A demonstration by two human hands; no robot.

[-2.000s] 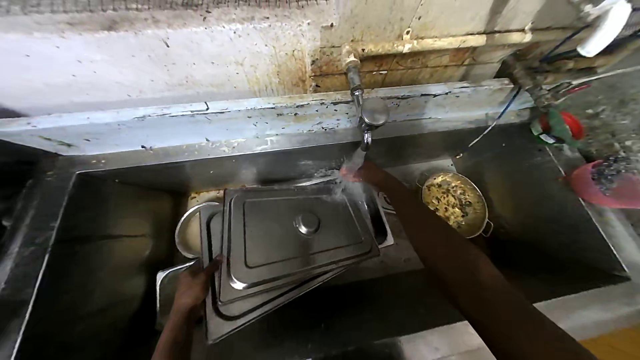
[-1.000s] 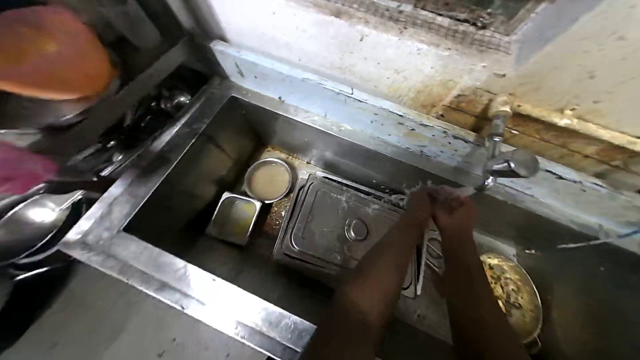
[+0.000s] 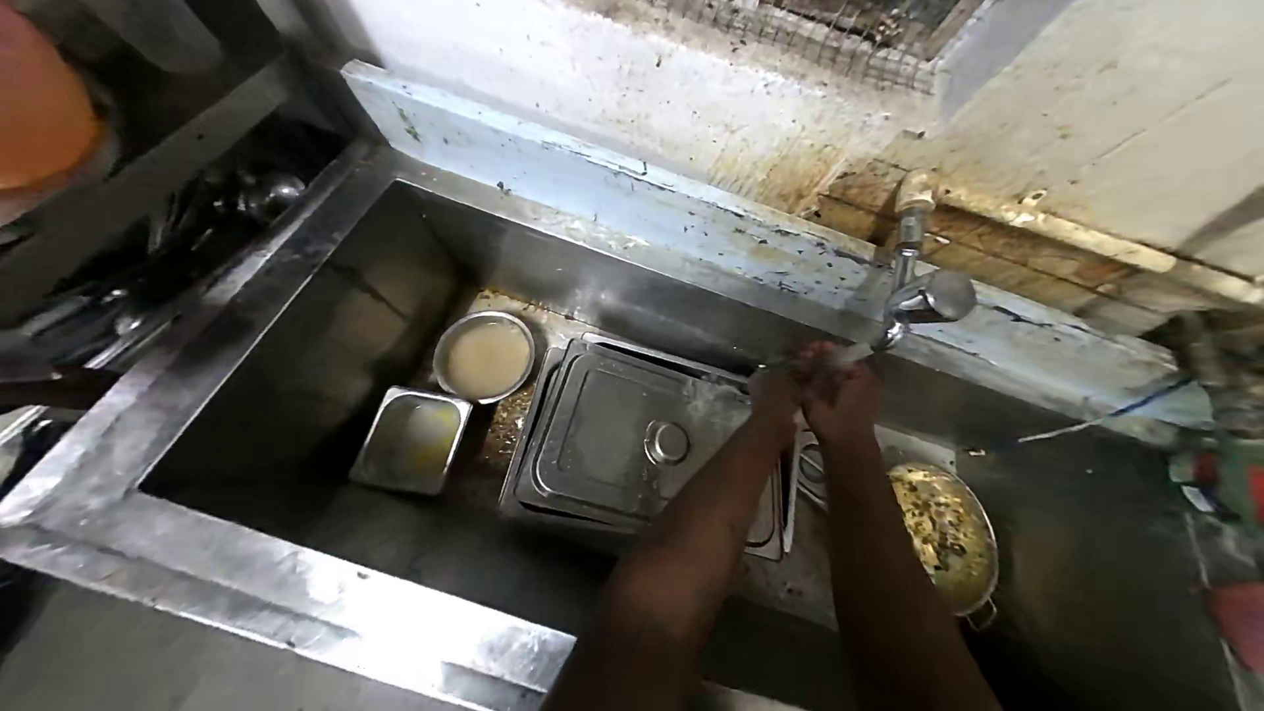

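My left hand and my right hand are close together under the running metal tap. Water falls onto them and splashes. Their fingers are blurred, so I cannot tell whether anything small is between them. Below and left of my hands lies a stack of steel pans with a knobbed steel lid on top, wet from the spray. Right of my right forearm sits a two-tone metal pan of food scraps, partly hidden by that arm.
In the steel sink a round bowl of cloudy liquid and a square steel container stand left of the stack. Utensils lie beyond the left rim. An orange basin is at the upper left.
My left hand, on the stacked pans' left edge two seconds ago, has let go and joined my right hand at the tap. The view has swung left.
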